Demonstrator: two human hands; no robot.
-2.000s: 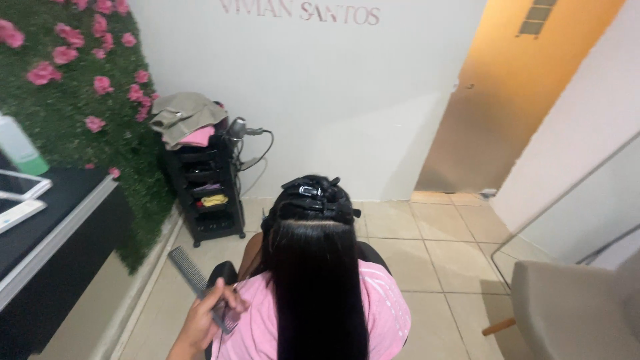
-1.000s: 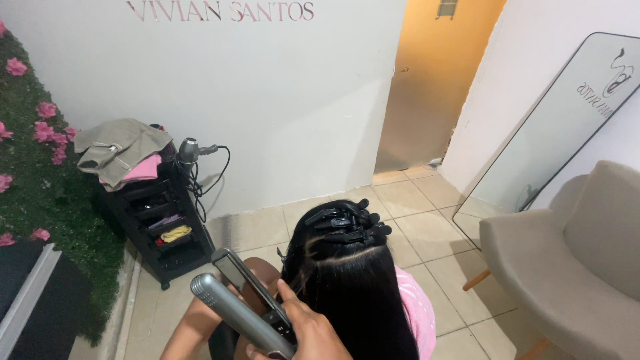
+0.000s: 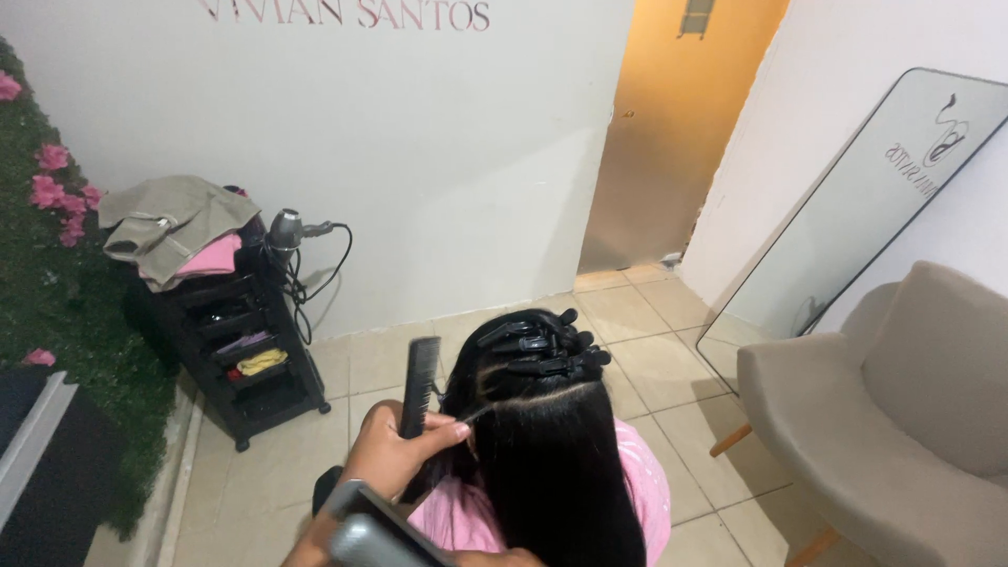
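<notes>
A seated person in a pink top (image 3: pixel 642 480) has long straight black hair (image 3: pixel 551 480), parted across the back, with the upper hair held by several black sectioning clips (image 3: pixel 543 346). My left hand (image 3: pixel 402 445) holds a dark comb (image 3: pixel 420 386) upright and pinches a thin strand of hair between thumb and finger at the left side of the head. At the bottom edge, my right hand (image 3: pixel 496 557) is mostly cut off. It grips a grey flat iron (image 3: pixel 378 535), blurred and close to the camera, which crosses in front of my left forearm.
A black trolley (image 3: pixel 236 346) at the left carries a grey cloth (image 3: pixel 181 224), a pink towel (image 3: pixel 209 258) and a hair dryer (image 3: pixel 287 232) with a hanging cord. A beige armchair (image 3: pixel 882 409) stands at the right, before a leaning mirror (image 3: pixel 858 213). A dark counter (image 3: pixel 47 457) is at lower left.
My left hand now shows the comb upright beside the head, pinching a strand. The flat iron, absent from the oldest frame, has moved lower in view since one second ago.
</notes>
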